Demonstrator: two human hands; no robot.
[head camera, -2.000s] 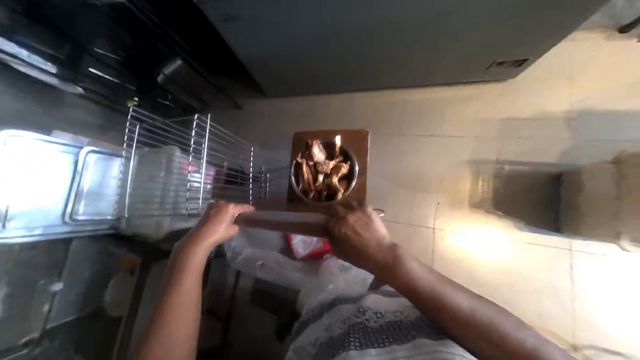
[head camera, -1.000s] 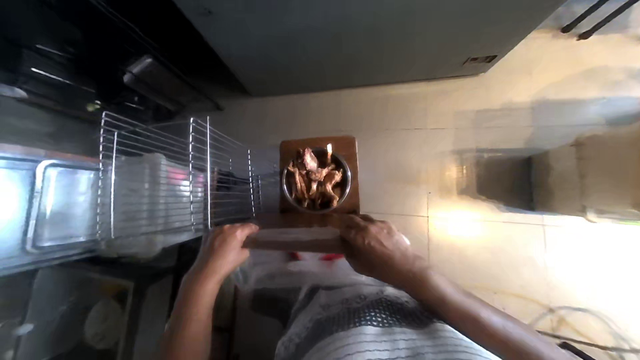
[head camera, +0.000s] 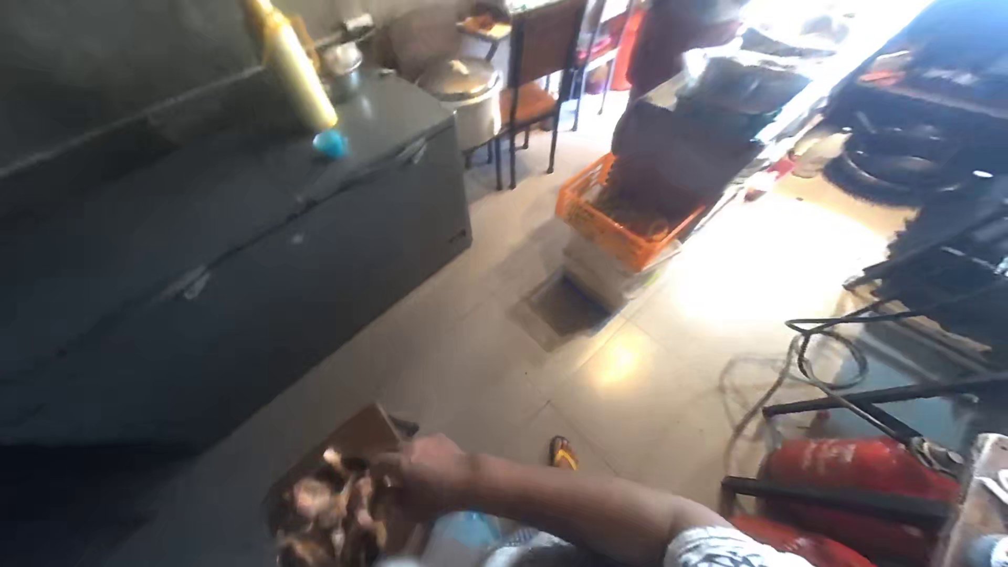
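My right hand (head camera: 429, 472) reaches in from the lower right and lies at the right edge of a brown wooden stool or board (head camera: 362, 433). Its fingers are blurred and partly hidden against that edge, so their grip is unclear. Beside them, at the lower left, pieces of meat (head camera: 331, 512) are heaped; the round bowl around them hardly shows. A pale bluish plastic thing (head camera: 468, 531) is below my wrist. My left hand is outside the view.
A long grey chest freezer (head camera: 331, 260) runs along the left. An orange crate (head camera: 606, 228) stands ahead on the tiled floor, with a chair (head camera: 535, 102) beyond. Red gas cylinders (head camera: 858, 472), a metal frame and a looped hose (head camera: 835, 354) are at the right. One sandalled foot (head camera: 562, 453) shows.
The view has swung widely toward the room at the right. My left hand, earlier at the near side of the wooden piece, has gone out of view.
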